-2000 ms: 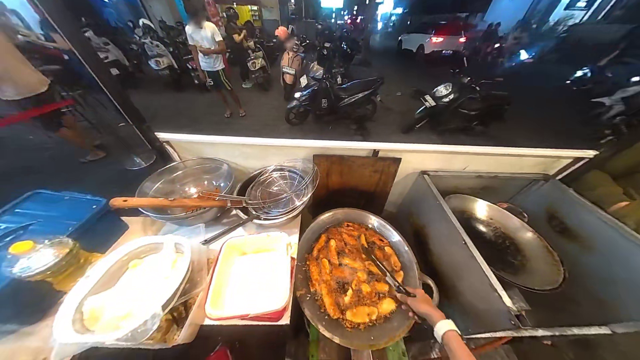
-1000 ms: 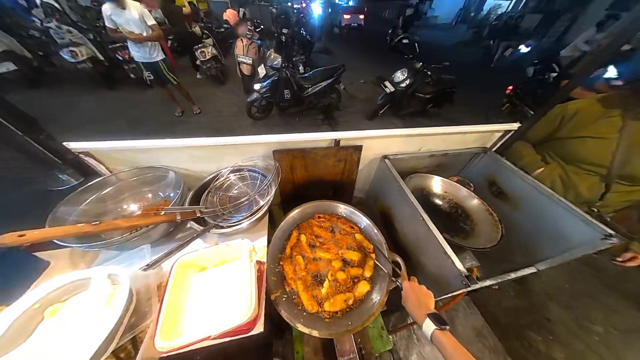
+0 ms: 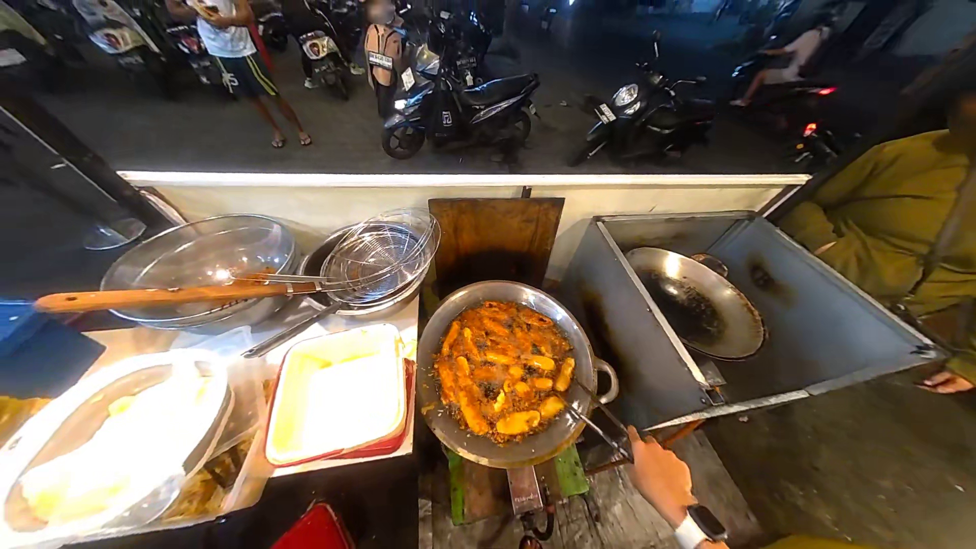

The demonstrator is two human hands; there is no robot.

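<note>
My right hand, with a smartwatch at the wrist, is closed around metal tongs at the lower right of the wok. The tongs' tips reach over the wok's right side, at the fritters. Battered fritters lie crowded in bubbling oil inside the metal wok, which sits over a burner on a wooden stand. My left hand is out of view. Left of the wok are a cream tray with a red one under it and an oval container of pale food, overexposed.
A long-handled wire strainer lies across a clear bowl and metal bowls. A wooden board stands behind the wok. A second wok sits in a metal enclosure. A person stands at the right; scooters and people are beyond the counter.
My right hand and the tongs have moved from the upper right of the fritters to the wok's lower right. The person in green has come into view at the right. The view has shifted.
</note>
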